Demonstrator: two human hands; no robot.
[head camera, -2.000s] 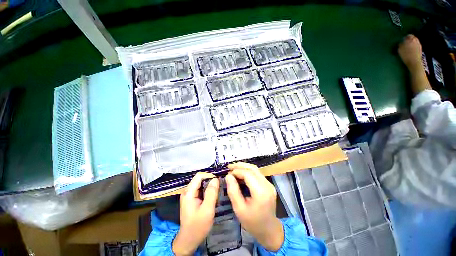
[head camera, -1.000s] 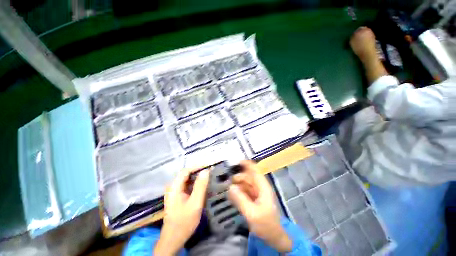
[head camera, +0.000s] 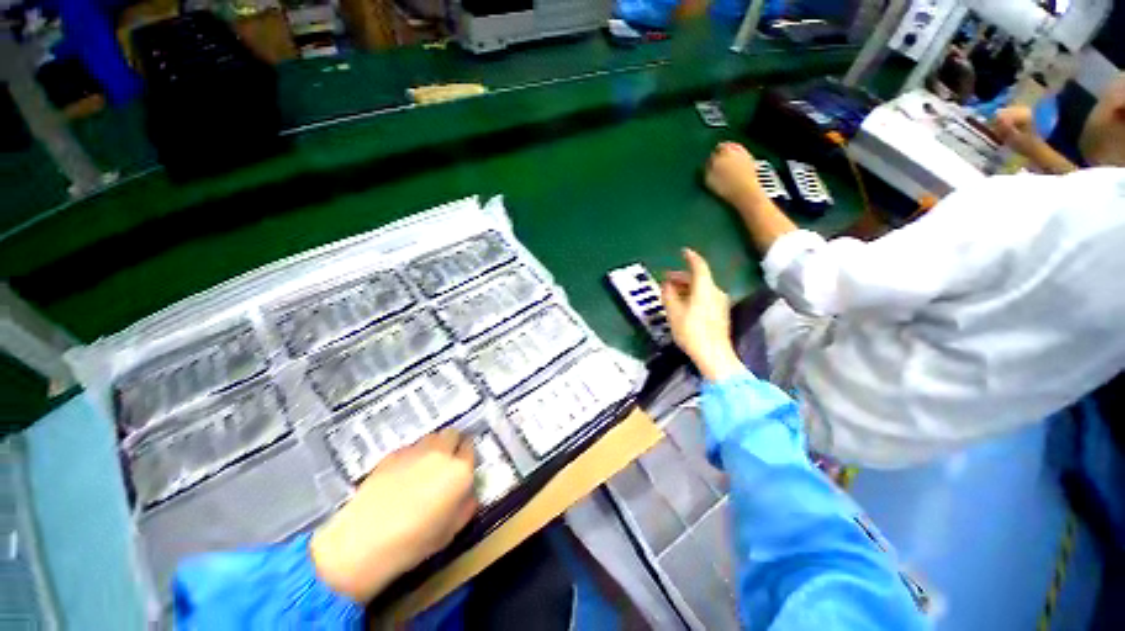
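Observation:
The compartment tray (head camera: 450, 228) holds slotted housings in rows of pockets under a whitish liner. My left hand (head camera: 401, 512) lies palm down with curled fingers over the tray's near middle pocket, where part of a housing (head camera: 494, 468) shows beside the fingers; whether it grips anything is hidden. My right hand (head camera: 701, 314) is at the right edge of the slotted plate (head camera: 639, 300) on the green bench, fingers apart, and covers a little of it. No grip on the plate is visible.
A coworker's forearm (head camera: 759, 210) reaches in at right, beside more slotted plates (head camera: 808, 185). Tan cardboard (head camera: 543, 512) edges the tray. A grey spare tray (head camera: 691, 493) is below the bench edge. A light-blue sheet (head camera: 74, 475) is at left.
The view has swung right and up. My hands, earlier together around a slotted housing at the near edge, are now apart: left over the tray, right out at the plate. The housing no longer shows between them.

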